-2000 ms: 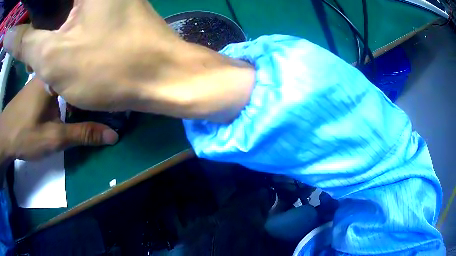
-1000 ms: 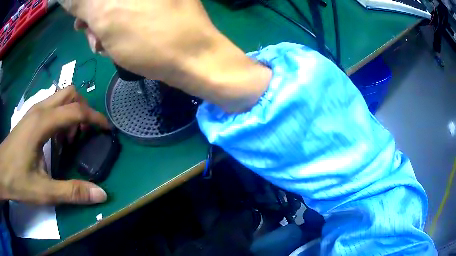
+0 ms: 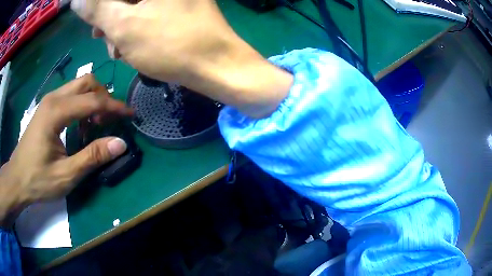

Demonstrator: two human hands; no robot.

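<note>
My right hand (image 3: 167, 43) is a fist above the round grey dish (image 3: 156, 121). It holds a dark tool, likely the electric screwdriver (image 3: 152, 80), mostly hidden under the fist, tip down in the dish. Dark small screws (image 3: 186, 116) are heaped on the dish's right part. My left hand (image 3: 75, 135) lies over a black device housing (image 3: 120, 167) on the green bench, thumb on its top and fingers behind it. Part of the housing is hidden under the hand.
White paper (image 3: 46, 226) lies beside the left hand. The red parts tray (image 3: 24, 29) is at the far left. Black cables (image 3: 337, 38) cross the bench at the back. A white-rimmed tray (image 3: 426, 8) is at the far right. A blue stool (image 3: 402, 89) stands beyond the brown edge.
My right hand has moved from the left over to the dish with the tool. My left thumb has come down onto the housing, after being off it a second ago.
</note>
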